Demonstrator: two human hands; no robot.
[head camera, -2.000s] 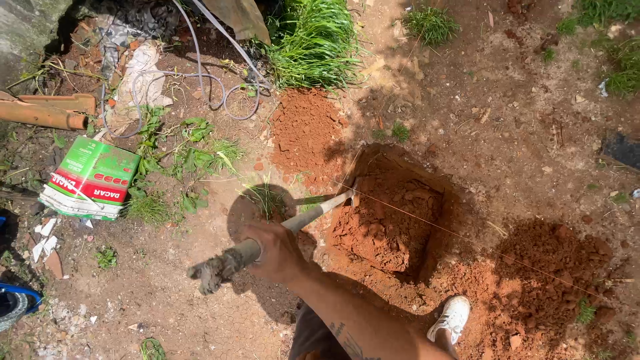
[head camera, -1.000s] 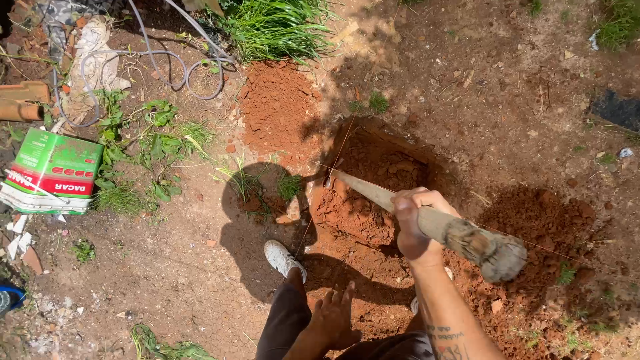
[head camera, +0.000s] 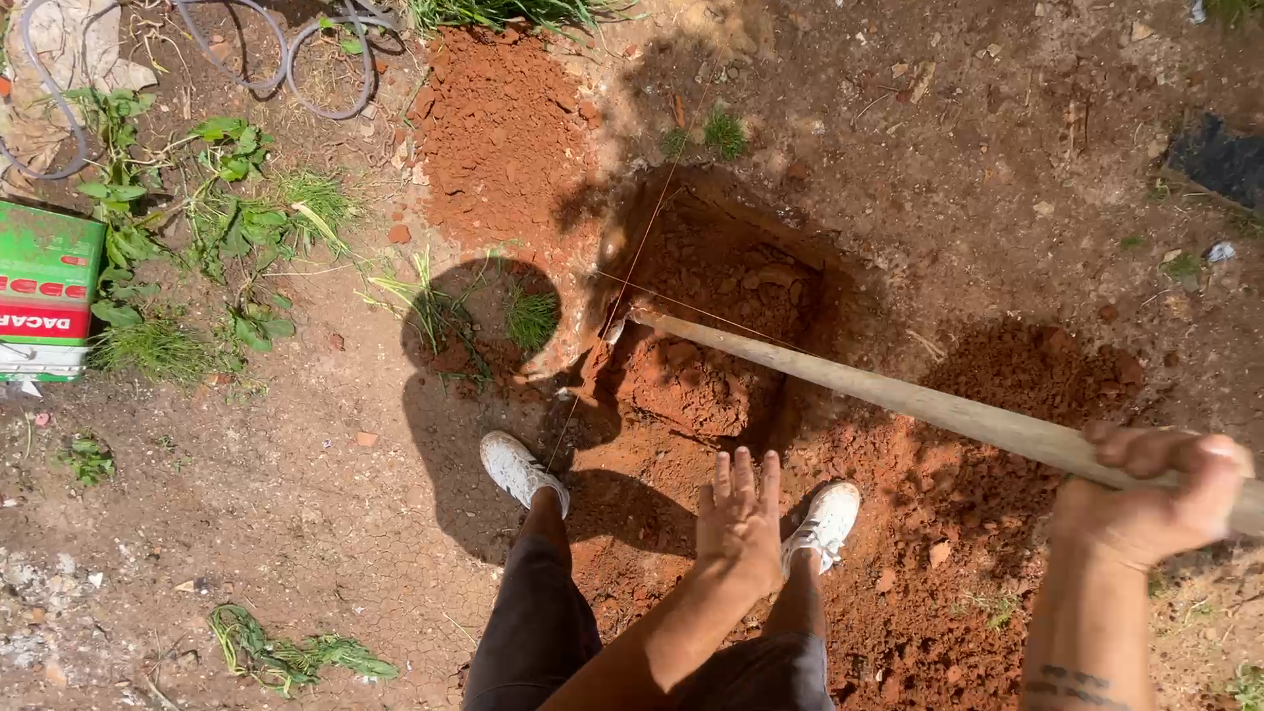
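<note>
My right hand (head camera: 1160, 484) is closed round a long wooden handle (head camera: 889, 390) at the right. The handle slants down to the left corner of a square hole (head camera: 731, 257) dug in red soil, where a metal tool head (head camera: 617, 331) shows only in part, so its kind cannot be told. Loose red soil (head camera: 691, 385) lies in the hole. My left hand (head camera: 739, 513) is held in front of my legs with its fingers apart and nothing in it, just below the hole in the view. Thin strings (head camera: 652, 222) cross above the hole's left corner.
My white shoes (head camera: 518, 472) stand on both sides of my left hand. Heaps of loose red soil lie above (head camera: 499, 138) and right (head camera: 1032, 370) of the hole. A green and red can (head camera: 44, 286), a grey hose (head camera: 281, 74) and weeds (head camera: 232, 227) are at the left.
The handle, earlier reaching left in one hand, now reaches right in my right hand. My left hand has come up nearer the hole since a second ago.
</note>
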